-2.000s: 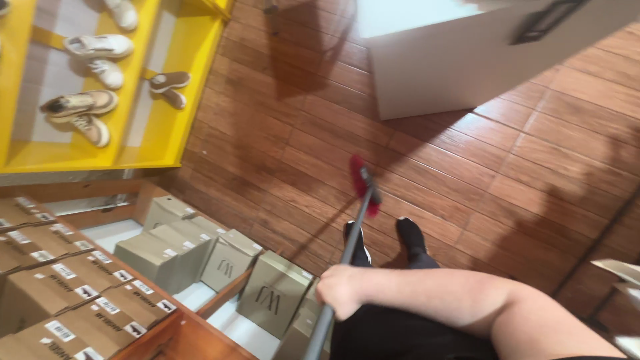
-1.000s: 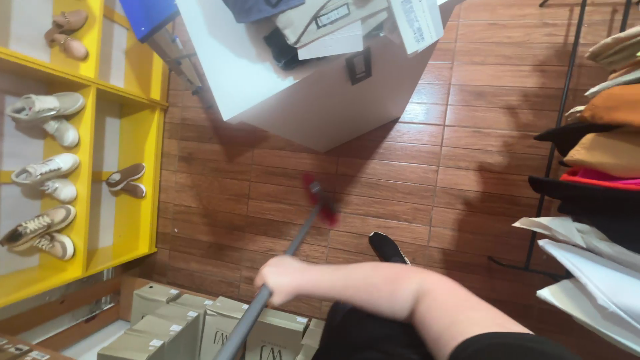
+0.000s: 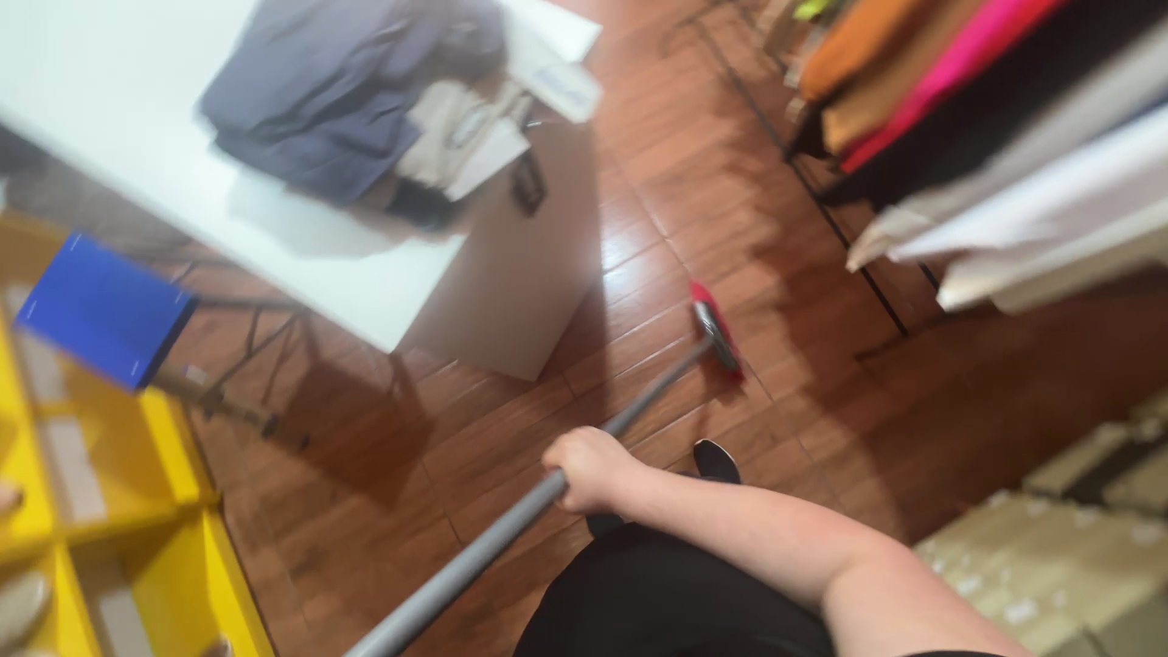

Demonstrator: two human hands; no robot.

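My right hand [image 3: 593, 469] is closed around the grey handle [image 3: 465, 577] of a broom, its arm coming in from the lower right. From the hand the handle slants up and right to a broom head [image 3: 716, 330] with red bristles, which rests on the wood-look floor [image 3: 675, 424], clear of the white table's side panel. The handle's other end runs out of the bottom edge. My left hand is not visible. Below the right hand are my dark clothing and a black shoe [image 3: 715, 459].
A white table [image 3: 301, 269] with folded clothes [image 3: 319, 100] stands at upper left, beside a blue-topped stand [image 3: 105, 310]. Yellow shelving [image 3: 182, 566] borders the left. Clothes hang on a black metal rack [image 3: 844, 246] at right; pale boxes [image 3: 1049, 557] lie at lower right.
The view has turned strongly to the right, bringing the hanging clothes closer into sight. The broom head has moved from near the table's corner towards the rack. My right hand keeps its grip.
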